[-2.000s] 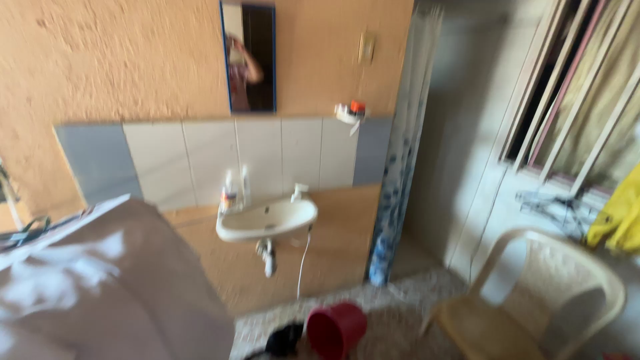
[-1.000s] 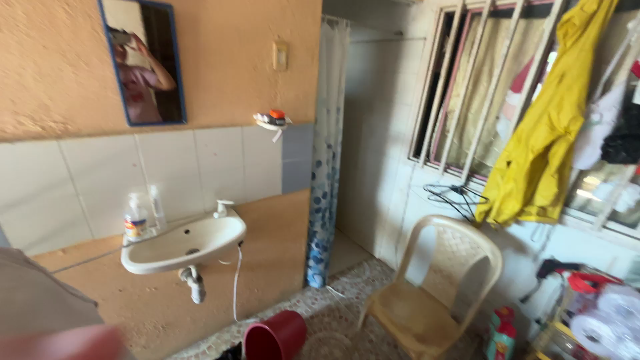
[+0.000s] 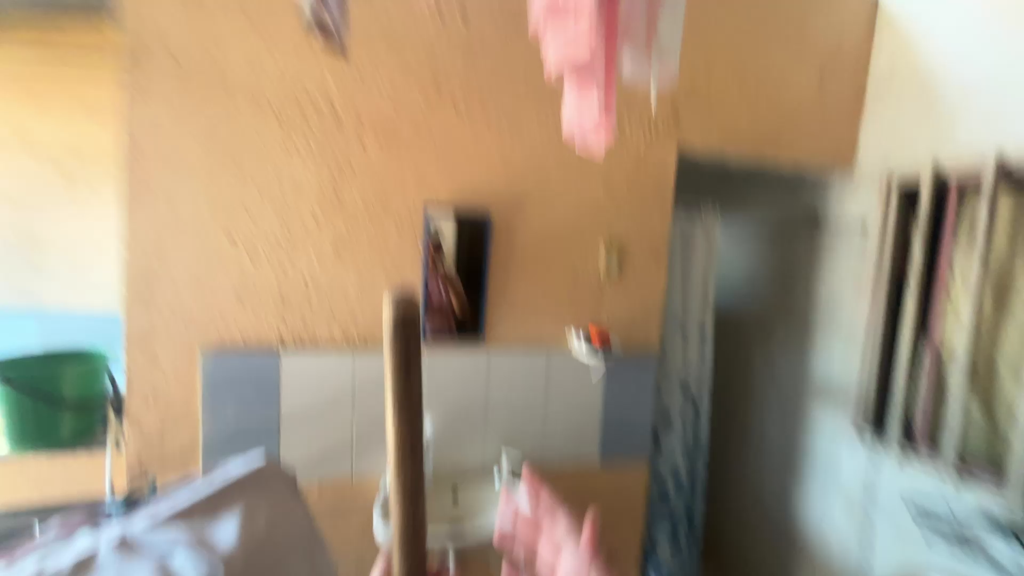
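A wooden pole (image 3: pixel 406 432), probably a handle, stands upright before me, blurred by motion. At its lower end, fingers of my left hand (image 3: pixel 400 564) show at the bottom edge, closed around it. Just right of the pole, my right hand (image 3: pixel 548 532) is raised with its fingers apart and holds nothing. Behind both hands a white washbasin (image 3: pixel 460 512) is fixed to the wall, partly hidden by the pole. Above it hangs a narrow blue-framed mirror (image 3: pixel 456 276), in which a person is reflected.
Pink cloth (image 3: pixel 580 72) hangs overhead. A grey cloth-like cover (image 3: pixel 272 520) fills the lower left, with a green bucket (image 3: pixel 56 400) beyond it. To the right are a patterned curtain (image 3: pixel 684 400), a dark doorway (image 3: pixel 760 360) and a barred window (image 3: pixel 936 320).
The wooden pole and both my hands have come into view; the earlier frames show no pole. The view has swung up and left, away from the chair and the yellow garment.
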